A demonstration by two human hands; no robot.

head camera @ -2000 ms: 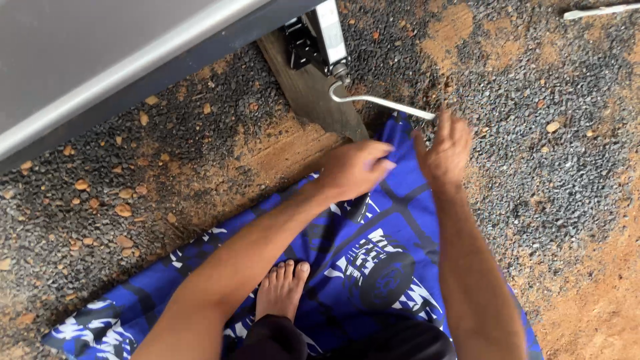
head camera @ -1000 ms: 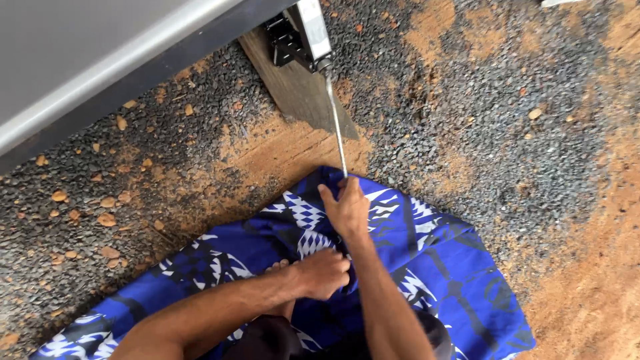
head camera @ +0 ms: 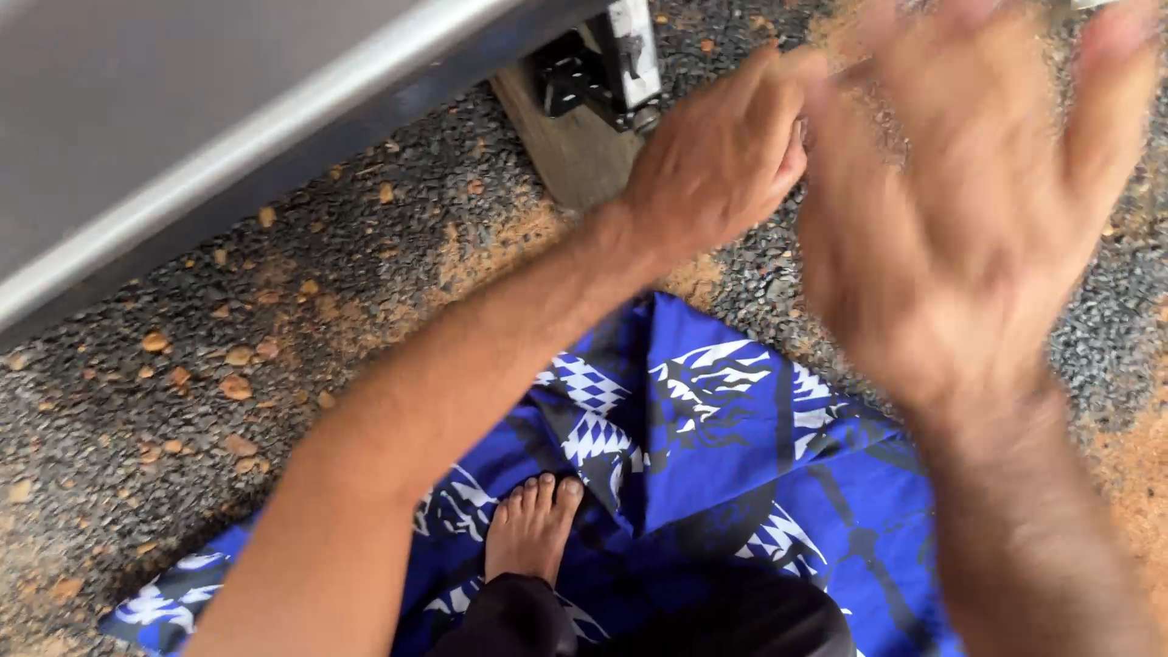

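My left hand [head camera: 721,151] is curled, its fingers closed beside the end of the jack; whether it grips the metal rod seen earlier is hidden. My right hand [head camera: 958,192], blurred and near the camera, is raised with its fingers spread and nothing visible in it. The jack [head camera: 630,64], with a white arm and black metal parts, stands on a wooden board [head camera: 579,160] under the edge of the grey vehicle body [head camera: 228,119]. Below my hands, a blue patterned cloth [head camera: 721,447] lies on the ground.
Dark gravel [head camera: 365,265] with loose stones and reddish soil surrounds the cloth. My bare foot [head camera: 534,529] rests on the cloth. A pale object [head camera: 1090,4] is partly cut off at the top right edge.
Both hands have moved up from the cloth, the left one to beside the jack. My right hand has come off the metal rod and opened.
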